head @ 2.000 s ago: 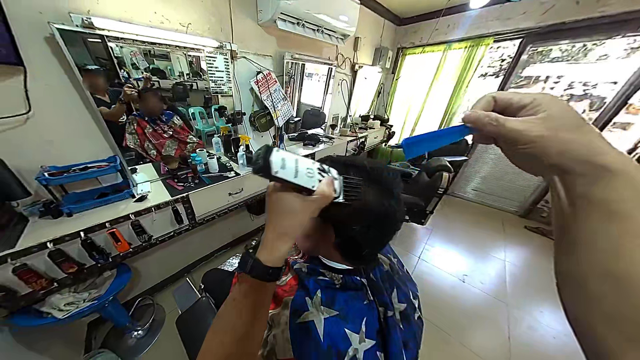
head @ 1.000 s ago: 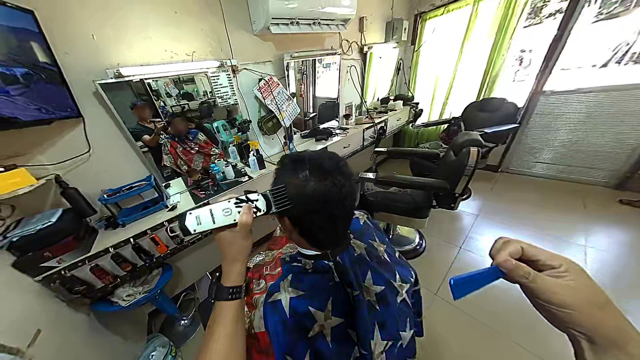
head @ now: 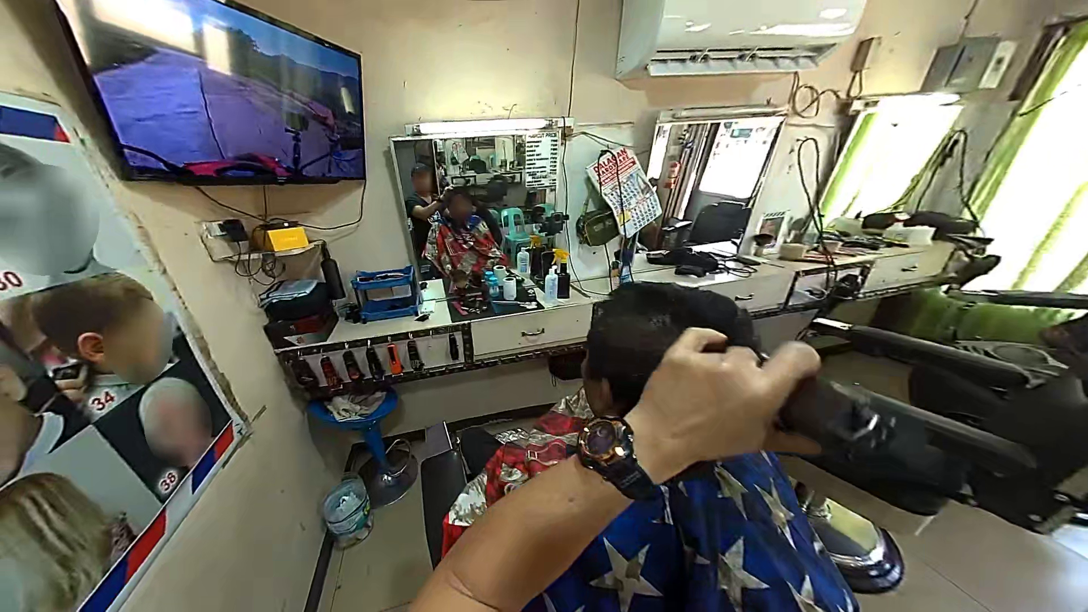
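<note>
My left hand (head: 714, 399), with a black watch (head: 608, 450) on its wrist, is closed around a dark, blurred hair clipper (head: 837, 418) whose body points right. Just behind the back of a seated client's dark-haired head (head: 650, 331), the hand hides part of the hair. Whether the clipper touches the hair cannot be told. A blue barber cape with pale stars (head: 731, 544) and a red patterned part covers the client. My right hand is out of view.
A white counter drawer (head: 531, 333) and a wall mirror (head: 484, 212) are ahead. Clippers hang along the counter edge, above a blue stool (head: 374, 425). Black barber chairs (head: 977, 382) stand at right. A lit television (head: 229, 93) hangs upper left; a poster is at far left.
The view has swung left. My left hand has moved from the left side of the head to behind it, and the clipper now points right. My right hand and the blue comb have left view.
</note>
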